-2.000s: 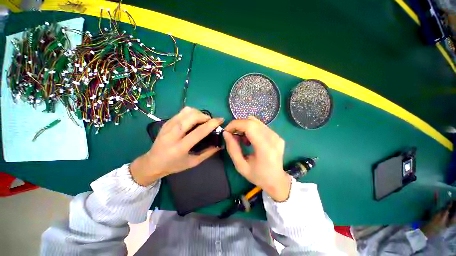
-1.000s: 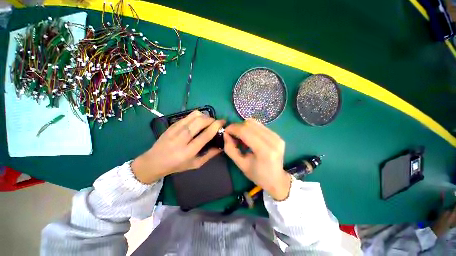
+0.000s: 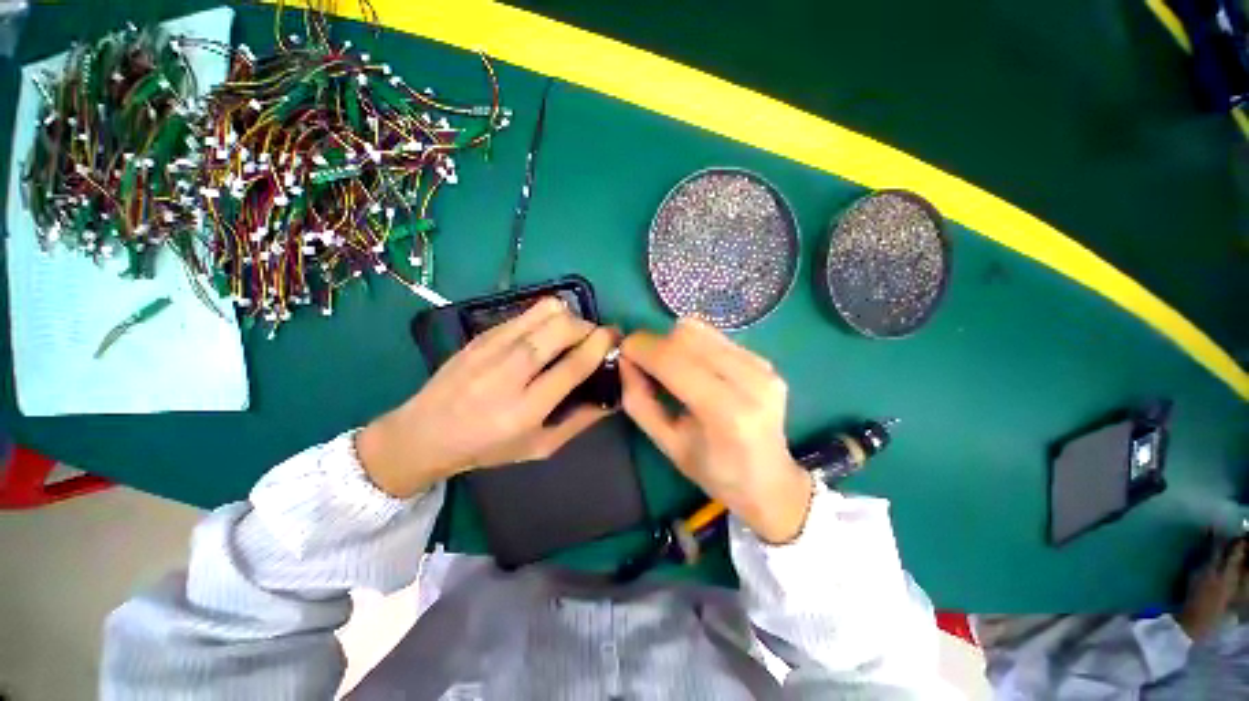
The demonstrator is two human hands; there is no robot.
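A black device housing [image 3: 555, 507] lies on the green bench in front of me, its open compartment at the far end partly hidden by my hands. My left hand [image 3: 500, 397] rests over the compartment and grips the housing. My right hand [image 3: 719, 418] pinches a small white connector [image 3: 612, 355] at the housing's right edge, its fingertips almost touching my left fingers. What lies under the fingers is hidden. An electric screwdriver [image 3: 705, 518] with a yellow-orange stripe lies partly under my right forearm.
A tangled pile of wire harnesses [image 3: 322, 178] lies at the left, partly on a pale paper sheet [image 3: 130, 363]. A thin dark rod [image 3: 525, 192] lies beyond the housing. Two screw dishes [image 3: 723, 249] [image 3: 886, 263] stand ahead. Another housing [image 3: 1092, 482] and a person's hand [image 3: 1212, 589] are at right.
The view has shifted slightly, so the dishes sit farther right. My left hand uncovers more of the housing's far rim than two seconds ago. Both hands stay at the same spot on the housing.
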